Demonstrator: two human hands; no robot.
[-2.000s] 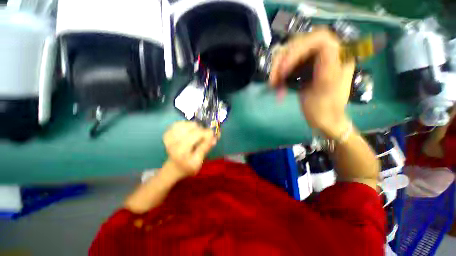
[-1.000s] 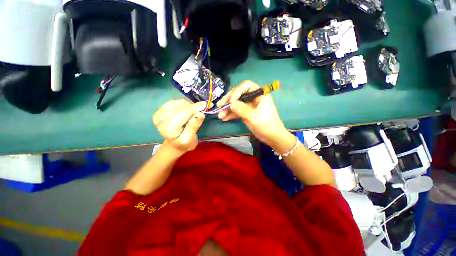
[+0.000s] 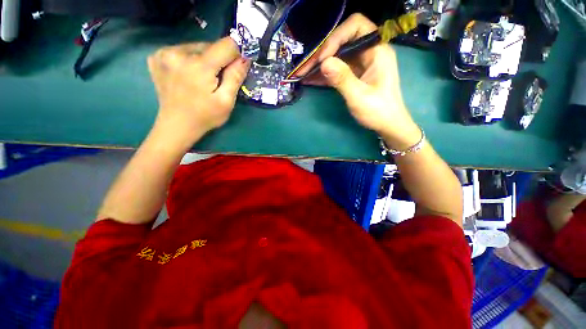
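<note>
The lens-board assembly (image 3: 265, 87), a dark shell with a circuit board and white connectors, lies on the green bench in front of me. Thin wires (image 3: 324, 35) and a black lead run up from it. My left hand (image 3: 199, 83) is at its left side, thumb and fingertips pinched together at the edge; whether they hold the shell or a wire is hidden. My right hand (image 3: 360, 71) holds a slim dark tweezers-like tool (image 3: 355, 47) with a yellow-wrapped rear end, its tip at the wires on the board's right side.
Several spare lens-board assemblies (image 3: 489, 48) lie at right. A black lead with connectors (image 3: 90, 40) hangs onto the bench at left. Blue crates with white-black cameras (image 3: 491, 205) stand below the bench at right. Another person's red sleeve (image 3: 546, 225) shows at the right edge.
The view has shifted, so the bench sits higher. My right hand came from the spare parts to the wires, and both hands have moved from the wires below the board to its sides.
</note>
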